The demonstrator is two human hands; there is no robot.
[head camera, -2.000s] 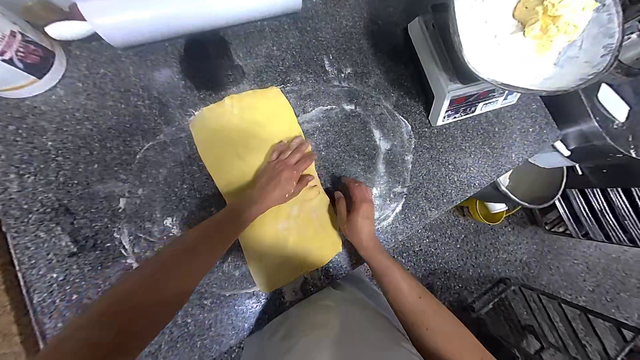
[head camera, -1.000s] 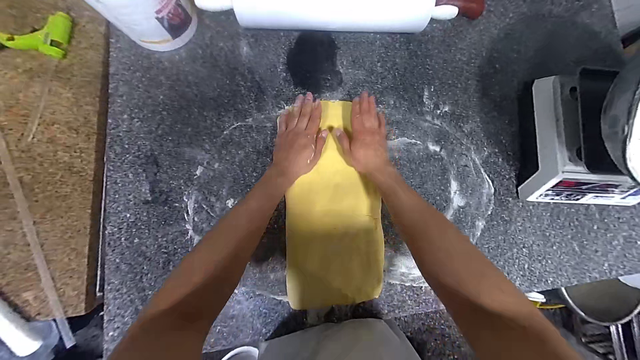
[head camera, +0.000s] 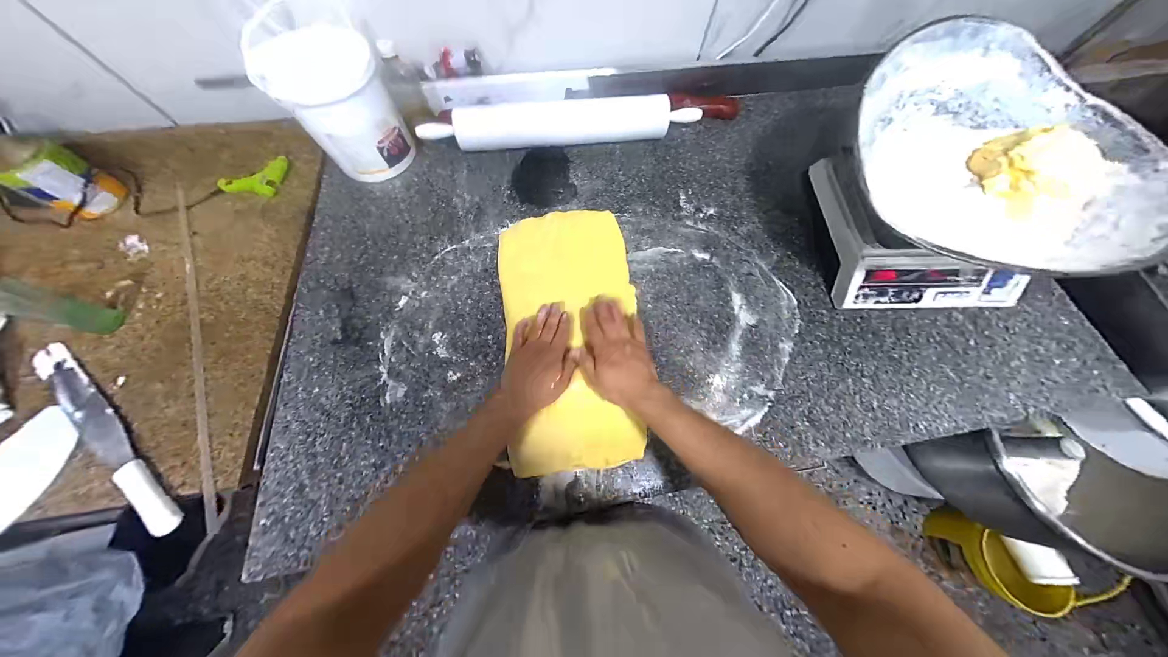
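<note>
A slab of yellow dough point(head camera: 566, 260) lies lengthwise on the floured granite counter point(head camera: 365, 274), its near end close to the counter's front edge. My left hand point(head camera: 540, 360) rests palm down on the dough's middle, fingers pointing away from me. Beside it, my right hand point(head camera: 618, 356) lies flat on the dough's right half, slightly blurred, its thumb close to the left one. Neither hand grips anything. Loose flour rings the dough on both sides.
A white rolling pin point(head camera: 561, 122) lies behind the dough, with a white bucket point(head camera: 351, 119) to its left. On the right, a large bowl of flour and butter point(head camera: 958, 182) sits on a scale point(head camera: 931, 285). A brown board point(head camera: 242, 319) with a knife point(head camera: 100, 424) is at left.
Both hands have moved from the dough's far end back toward its middle. Two seconds ago my right hand was at the dough's right edge. The view has shifted and tilted up.
</note>
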